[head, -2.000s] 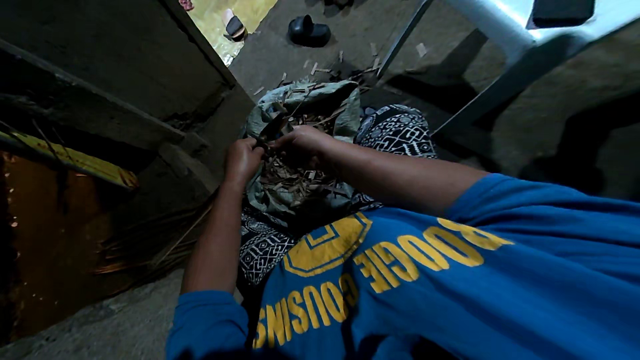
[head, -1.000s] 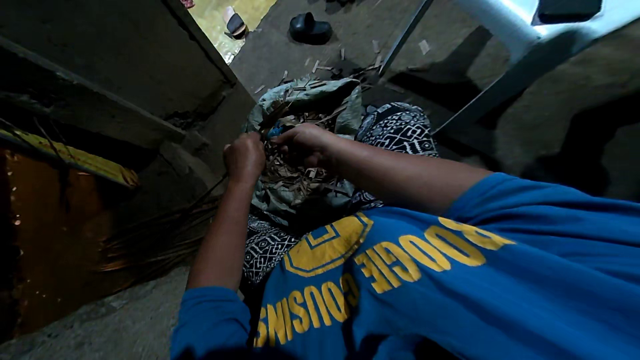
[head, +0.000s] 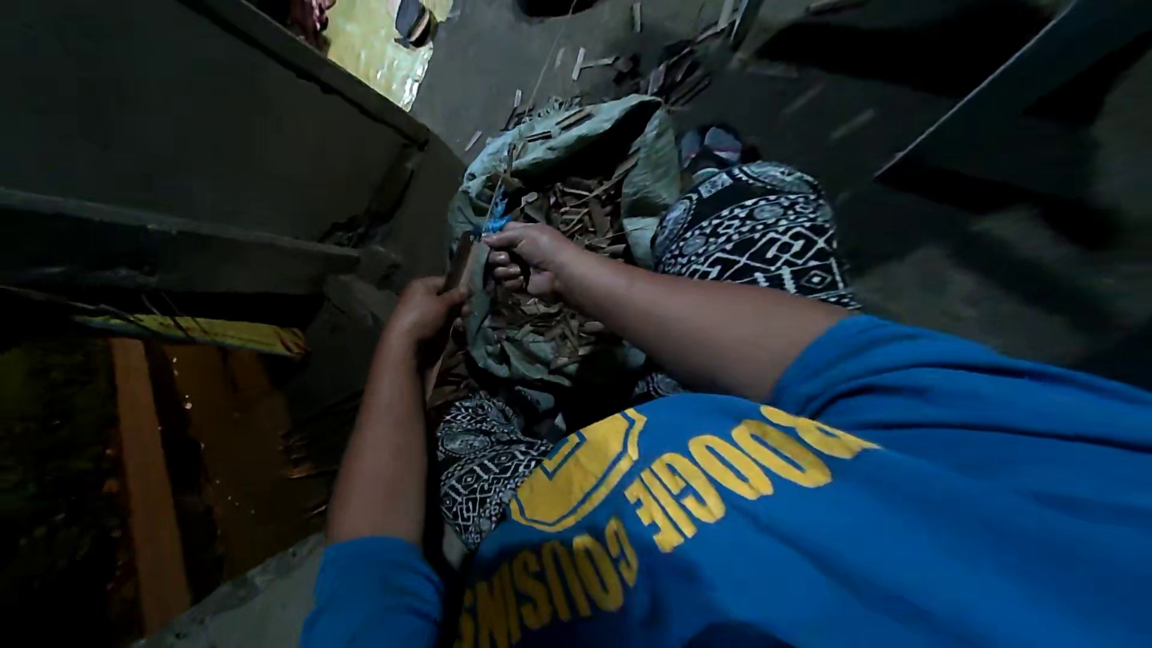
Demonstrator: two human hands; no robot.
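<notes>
An open woven sack, its rim rolled down, stands between my knees with many brown strips and shavings inside. My left hand is closed around a flat brown strip at the sack's left edge. My right hand is over the sack with its fingers curled at a bright blue tie or wrapping; whether this belongs to a tool, I cannot tell. A thin pale strand rises from the blue piece. What lies inside the right fist is hidden.
Wood-like scraps lie scattered on the floor beyond the sack. A concrete ledge runs along the left, above a yellow-wrapped length. Part of a pale chair stands at right. A slipper lies on a yellow mat.
My left hand has moved down, away from the right hand at the sack's edge. The strip and pale strand now show plainly. The view has shifted somewhat.
</notes>
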